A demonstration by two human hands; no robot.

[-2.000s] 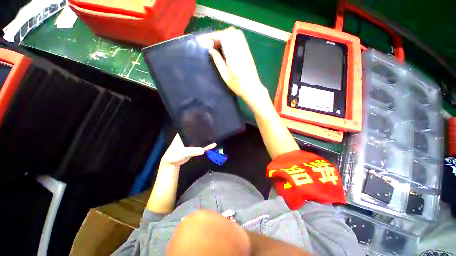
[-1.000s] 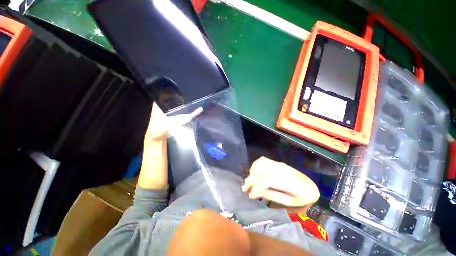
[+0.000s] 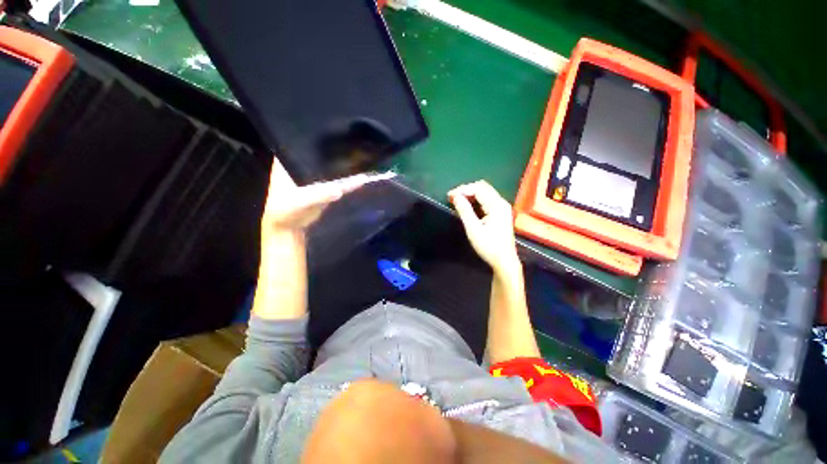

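A black glossy tablet screen assembly [image 3: 313, 82] is held screen up and tilted over the bench's front edge. My left hand [image 3: 304, 201] holds it from below at its near end, fingers along the near edge. A faint clear film [image 3: 367, 207] seems to hang at that end; its extent is unclear. My right hand [image 3: 488, 222] is away from the tablet, to its right, with curled fingers; whether it pinches the film cannot be told. Another tablet, open back up [image 3: 612, 145], lies in a red foam tray [image 3: 680, 172] at the right.
Clear blister trays [image 3: 725, 263] with dark parts are at far right. Stacked black foam trays [image 3: 136, 190] stand at left, with a red tray [image 3: 45, 68] on top. A cardboard box [image 3: 168, 390] is below left. The green bench [image 3: 471, 100] lies ahead.
The tablet has moved up and left from my right hand, which let go of it. The clear film stretched toward my lap one second ago shows only faintly now. My right hand has moved back up.
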